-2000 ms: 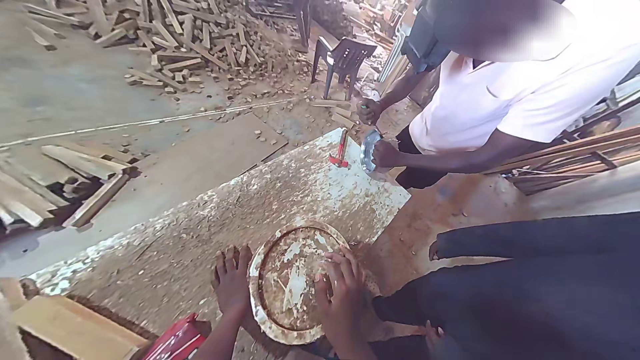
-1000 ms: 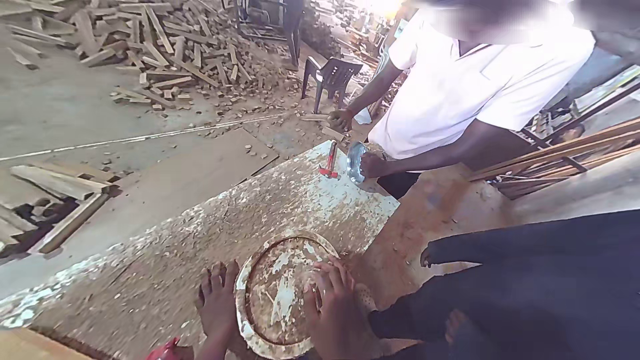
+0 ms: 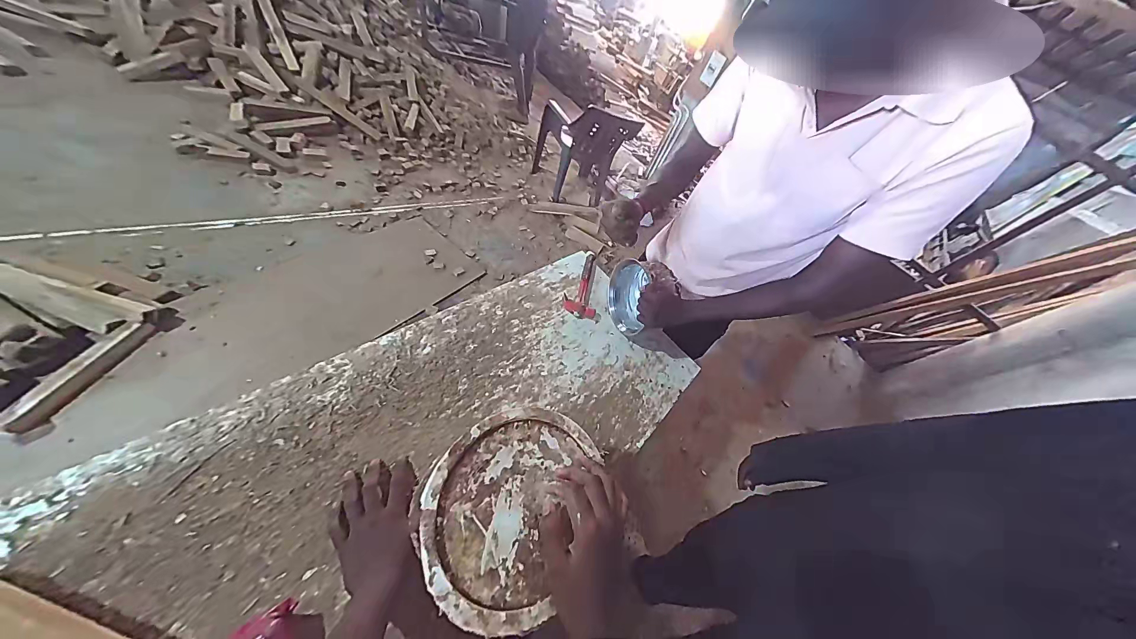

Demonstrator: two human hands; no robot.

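A round, worn disc with a raised rim (image 3: 506,524), blotched with pale residue, lies on the dirty workbench top (image 3: 355,390) at the lower middle. My left hand (image 3: 377,528) rests on the bench beside the disc's left rim, fingers apart, holding nothing. Fingers spread, my right hand (image 3: 587,532) lies over the disc's right part without gripping it. Farther up the bench, near its far end, is a red-headed hammer (image 3: 582,288). Beside it, a person across the bench holds a shiny metal bowl-like piece (image 3: 628,297) in one hand.
That person, in a white shirt (image 3: 781,186), stands at the bench's far right. A plastic chair (image 3: 590,142) and a heap of wood offcuts (image 3: 311,80) are behind. Long timber strips (image 3: 1003,293) lie at right, boards (image 3: 80,364) on the floor at left. A red item (image 3: 271,619) is at the bottom edge.
The view has shifted somewhat. My hands stay at the disc, the left beside it and the right over it. The other person still holds the metal piece near the hammer.
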